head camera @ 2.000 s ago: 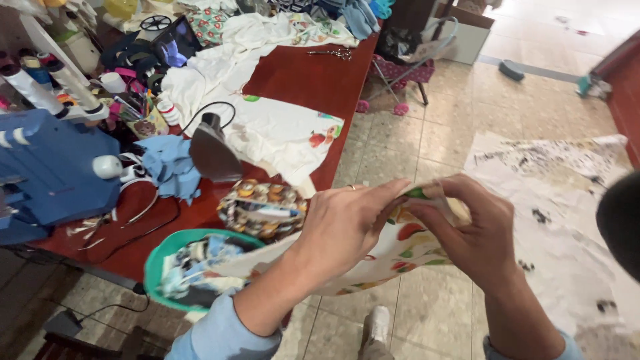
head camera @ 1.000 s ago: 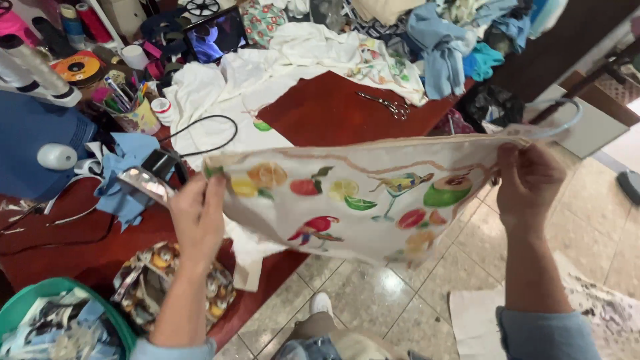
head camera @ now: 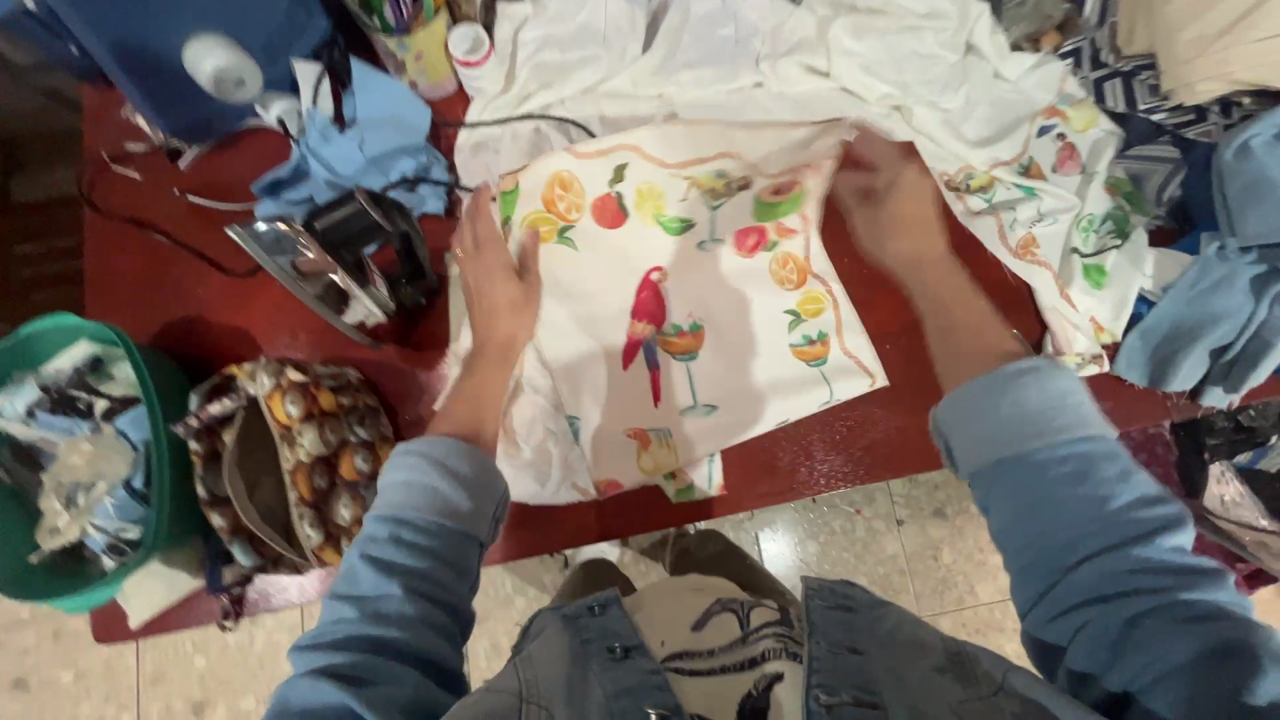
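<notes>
A white cloth printed with fruit, cocktail glasses and a red parrot point(head camera: 740, 330) lies spread over the red table, its lower end near the front edge. My left hand point(head camera: 492, 270) rests at the cloth's left edge, fingers pointing away and the thumb apart. At the upper right corner is my right hand point(head camera: 880, 190), blurred by motion; its fingertips are at the corner, but their grip is unclear. Left of my left hand, a clothes iron point(head camera: 350, 255) lies beside a crumpled light blue cloth point(head camera: 365, 150).
A green basin point(head camera: 165, 440) of fabric scraps and a patterned fabric pouch point(head camera: 320, 450) are at the left. More white cloth point(head camera: 800, 70) covers the back of the red table point(head camera: 870, 440). Blue fabric point(head camera: 1210, 300) lies at the right. A blue machine point(head camera: 160, 50) stands at the back left.
The printed cloth was held up between both hands one second ago; now it lies on the table. Both hands have come down with it. The view has moved closer over the table.
</notes>
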